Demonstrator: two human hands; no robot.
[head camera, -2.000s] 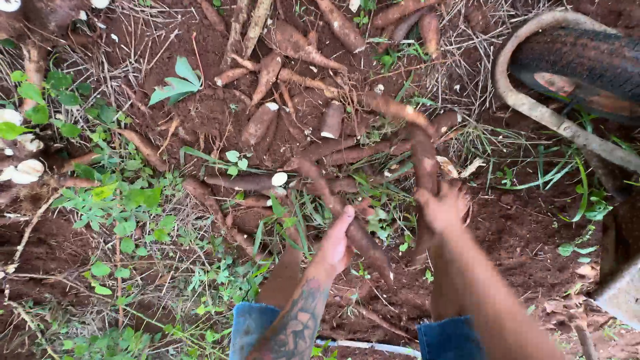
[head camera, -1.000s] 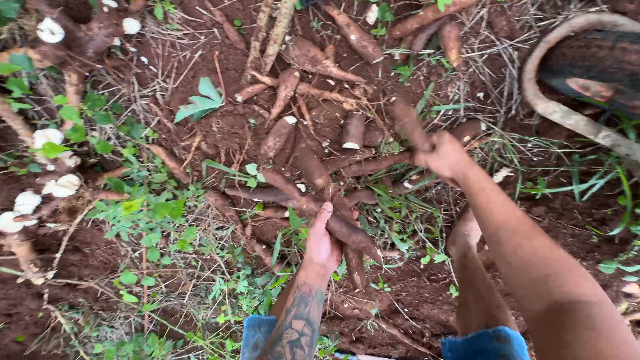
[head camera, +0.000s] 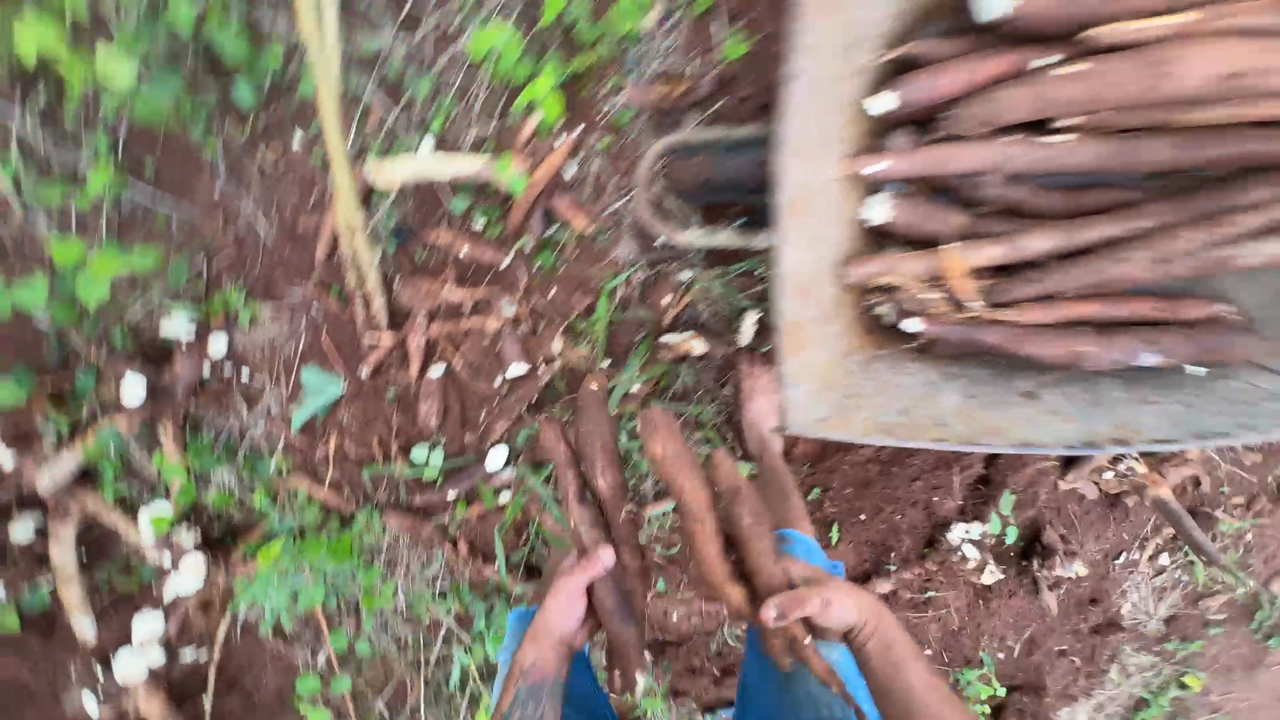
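Observation:
Two long brown cassava roots (head camera: 600, 480) rise from my left hand (head camera: 570, 605), whose thumb lies over the lower part of one. My right hand (head camera: 815, 605) grips two more cassava roots (head camera: 695, 500) near their thin lower ends. Both bundles are held over the soil in front of my knees, side by side and apart. To the upper right of my right hand, a wheelbarrow tray (head camera: 1000, 405) carries many cassava roots (head camera: 1120, 155) laid lengthwise, some with white cut ends.
The wheelbarrow's wheel (head camera: 715, 180) and its curved metal guard (head camera: 655, 215) lie left of the tray. Loose roots (head camera: 455, 325) and white cut pieces (head camera: 148, 628) are scattered over red soil. A pale stem (head camera: 340, 150) stands at the upper left, among weeds.
My right hand has come back from reaching forward and now holds roots beside my left hand. My left hand has a second root. The view has swung right, showing the loaded tray.

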